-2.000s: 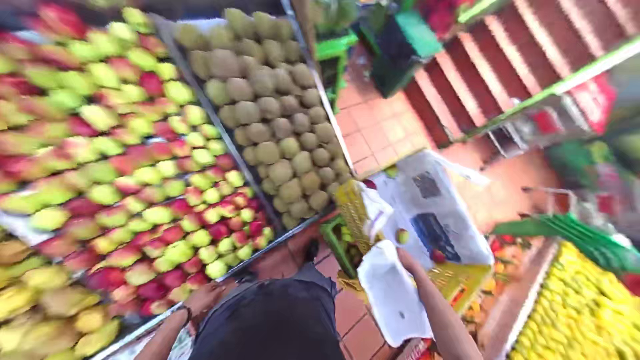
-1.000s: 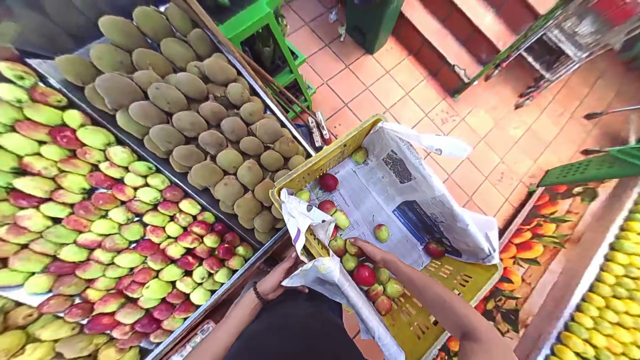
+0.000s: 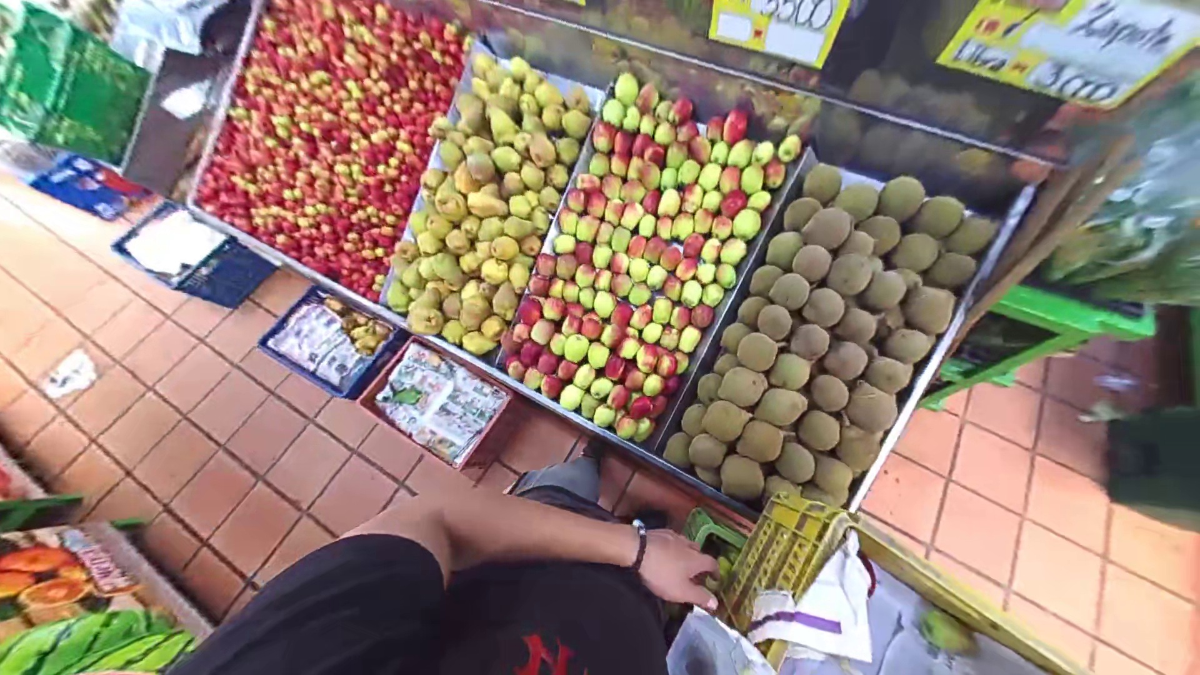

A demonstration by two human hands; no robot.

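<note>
My left hand [image 3: 680, 567], with a dark bracelet at the wrist, reaches to the left side of a yellow plastic crate [image 3: 783, 553]. Its fingers are partly curled beside a green crate [image 3: 708, 530] that has green fruit in it; whether they grip anything cannot be told. White paper or cloth [image 3: 830, 609] hangs over the yellow crate's edge, and a greenish apple [image 3: 947, 631] lies inside on a printed lining. My right hand is out of view. Ahead, red and green apples [image 3: 637, 262] lie in rows in a display bin.
Brown sapotes [image 3: 825, 337] fill the bin right of the apples; pears [image 3: 492, 197] and small red fruit [image 3: 328, 141] lie to the left. A red crate [image 3: 436, 403] and a blue crate [image 3: 328, 339] stand on the tiled floor. Green stands [image 3: 1059, 319] are at right.
The view has swung left over the fruit display. The yellow crate now shows only at the bottom right. My right hand, which was among the apples in that crate, has left the view.
</note>
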